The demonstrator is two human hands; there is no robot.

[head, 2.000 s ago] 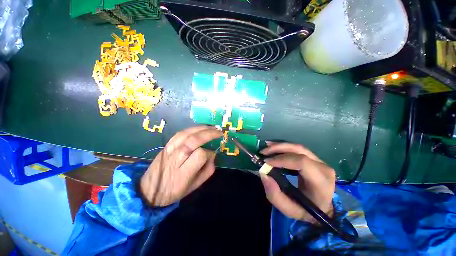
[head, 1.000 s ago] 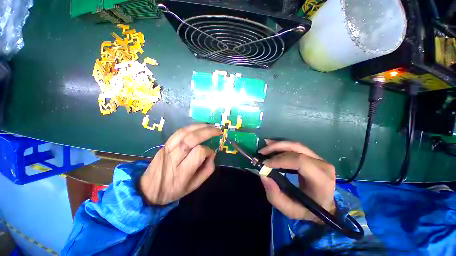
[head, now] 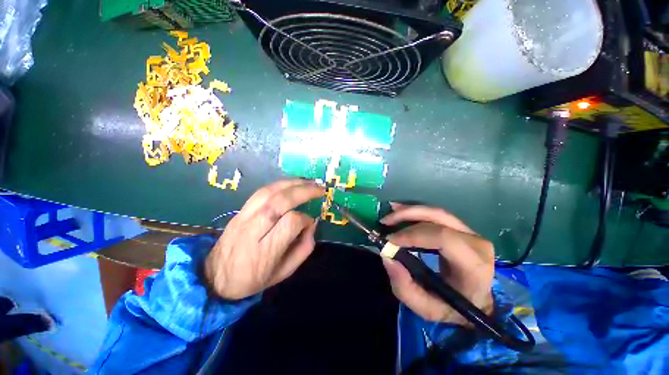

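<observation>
The green PCB panel [head: 370, 130] lies flat on the mat, glaring white in the middle, with orange flexible circuits [head: 346, 179] along its centre. My right hand [head: 440, 264] holds the soldering iron [head: 433, 282] like a pen, its tip at the orange piece on the panel's near board. My left hand [head: 268, 234] has its fingertips pinched at the same piece, covering the near board's left part. A thin strand that looks like solder wire [head: 226, 215] shows beside this hand; its end at the fingers is hard to see.
A loose flexible circuit heap [head: 183, 110] lies left, with one piece [head: 224, 178] apart. Behind are green stacked panels [head: 176, 11], a black fan [head: 341, 51] and a white tub [head: 524, 44]. The soldering station [head: 609, 106] and cables [head: 546, 190] are right, a plastic bag [head: 18, 36] far left.
The iron's tip has moved very slightly left at the near board. A dark shape has appeared at the lower left edge. Both hands otherwise stay in place.
</observation>
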